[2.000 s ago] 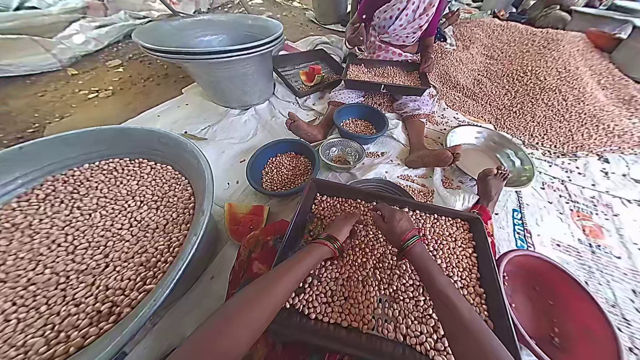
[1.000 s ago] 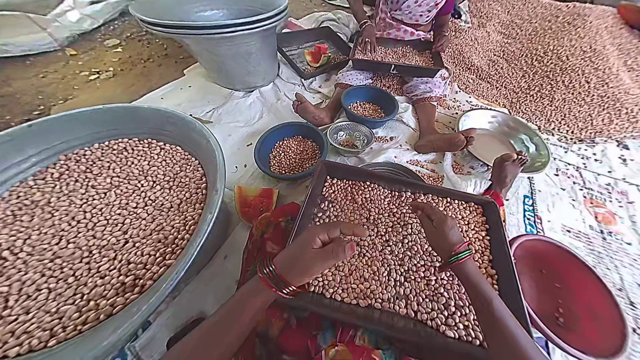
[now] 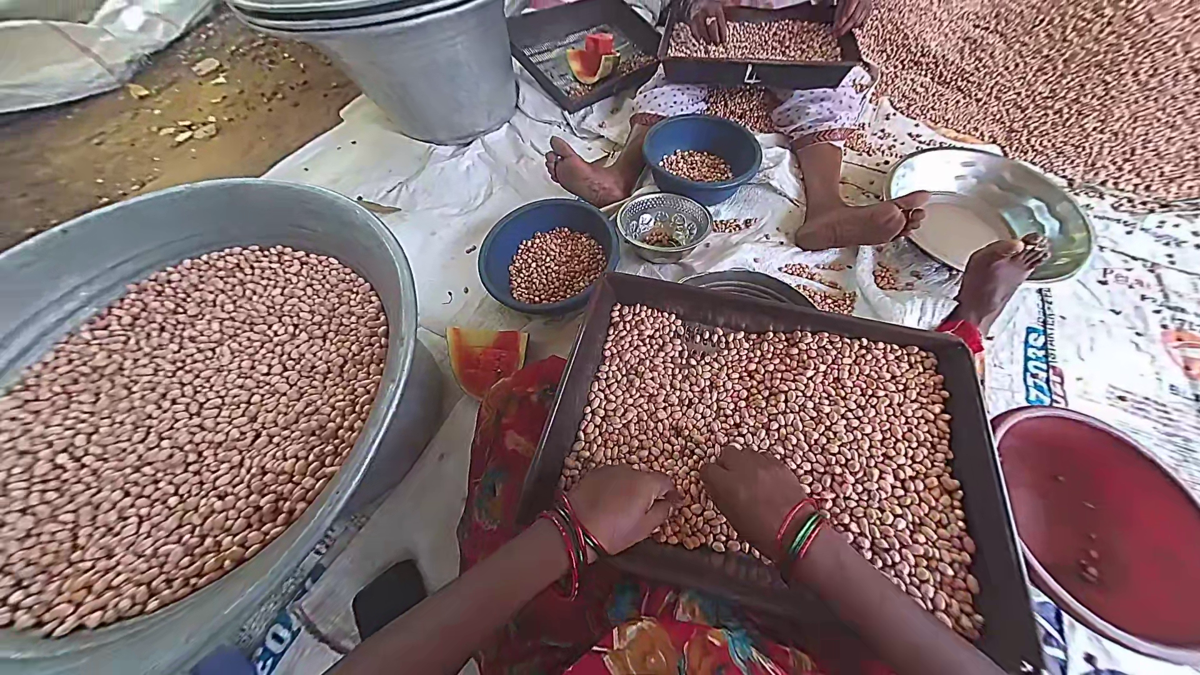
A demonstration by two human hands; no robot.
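Observation:
A dark square tray (image 3: 975,441) rests over my lap, its mesh bottom covered with pinkish-brown nuts or seeds (image 3: 825,403). My left hand (image 3: 621,506) is at the tray's near left part, fingers curled down among the nuts. Close to its right, my right hand (image 3: 755,492) reaches into the same layer, its fingertips hidden beneath it. Whether either hand grips a nut cannot be seen. Both wrists wear red and green bangles. To the left stands a large metal tub (image 3: 398,309) heaped with the same nuts.
Beyond the tray are two blue bowls (image 3: 487,253) (image 3: 703,131) of nuts and a perforated steel bowl (image 3: 664,220). A watermelon piece (image 3: 483,356) lies left of the tray, a red basin (image 3: 1106,525) right. A person sits opposite with another tray (image 3: 764,73). Stacked tubs (image 3: 422,75) stand behind.
Both hands were raised over the tray one second ago, the left with its fingers spread. Now they are lower, down at the nuts near the tray's near edge, and closer together.

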